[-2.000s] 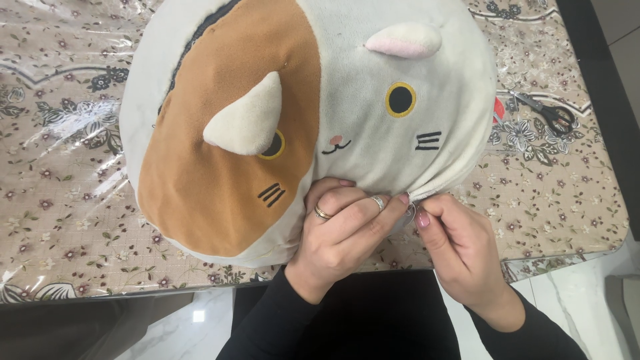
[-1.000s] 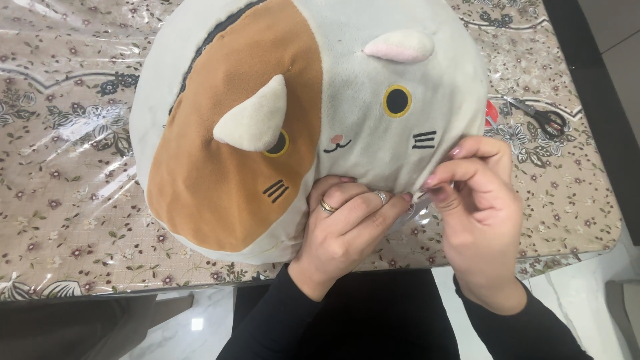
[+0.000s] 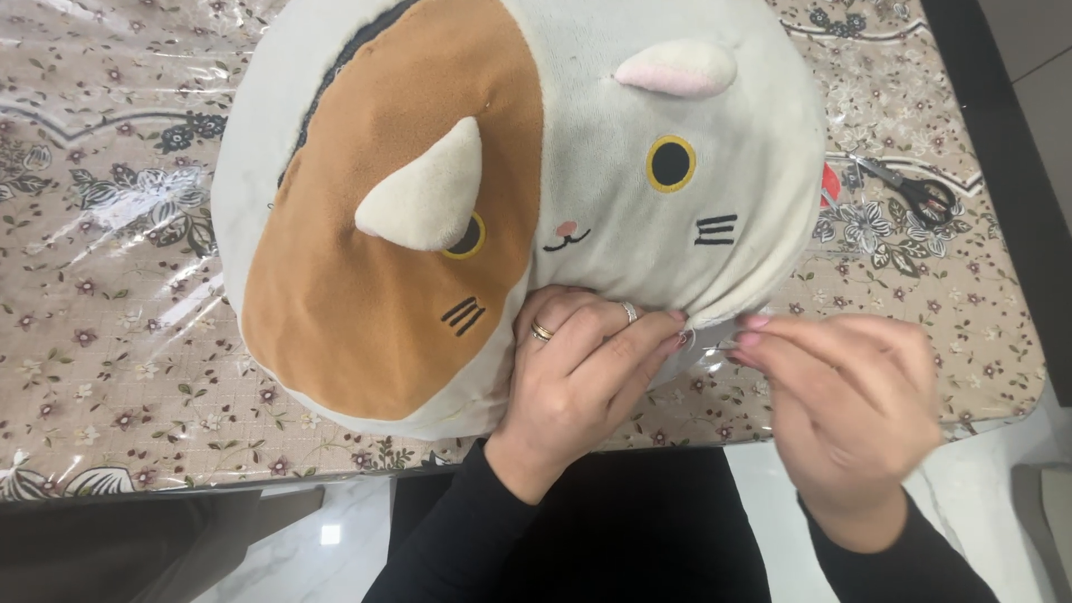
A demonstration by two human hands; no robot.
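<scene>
A large round plush cat cushion (image 3: 603,167), white with an orange patch, embroidered eyes and two small ears, lies on the table. My left hand (image 3: 578,360) pinches a fold of its fabric at the lower edge between thumb and fingers; rings are on two of the fingers. Just right of it, my right hand (image 3: 846,394) holds a thin needle (image 3: 722,347) between thumb and forefinger, pointing toward the pinched edge. A loop of thin light thread (image 3: 690,337) shows by my left fingertips. My right hand is slightly blurred, and its lower fingers are partly hidden.
Black-handled scissors (image 3: 921,197) lie right of the cushion, beside a red object (image 3: 830,184) partly hidden by it. A flowered cloth under clear plastic covers the table (image 3: 126,377), whose near edge runs below my hands. A dark chair or seat (image 3: 109,544) stands at lower left.
My right hand rose beside the cushion's edge a second ago and has now come down and to the right of the pinched fold. My left hand has kept its hold on the fabric.
</scene>
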